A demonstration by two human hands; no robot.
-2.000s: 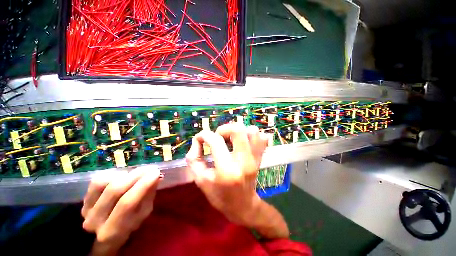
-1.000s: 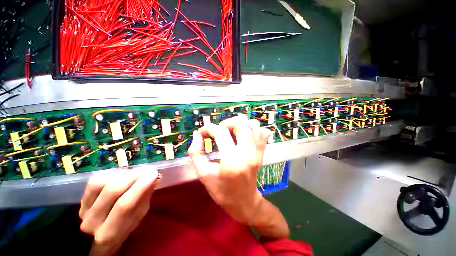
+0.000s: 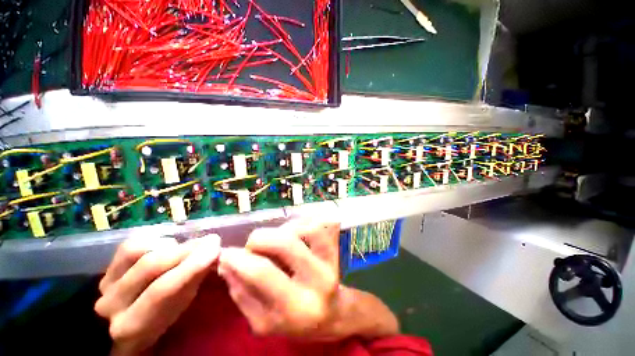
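Observation:
My left hand (image 3: 154,290) is over the near conveyor rail (image 3: 397,207), its fingers curled and its thumb and fingertip together. My right hand (image 3: 287,281) is just right of it, also curled, with its fingertips close to or touching my left fingertips. Whether a wire is pinched between them cannot be told. Behind the hands, green PCB panels (image 3: 202,161) lie in two rows between the rails, with upright yellow blocks and thin yellow wires on them. Red wires show on the boards farther right. Red lead wires (image 3: 157,52) lie in the black tray (image 3: 335,55).
Tweezers (image 3: 383,39) and a pale pointed tool (image 3: 420,17) lie on the green mat (image 3: 418,73). Black wires (image 3: 15,115) are at the far left. A blue bin (image 3: 395,254) with pale wires sits below the near rail. A black handwheel (image 3: 586,289) is at the far right.
My right hand has left the boards and moved toward me and left, to my left fingertips. The boards it covered now show. My left hand has hardly moved.

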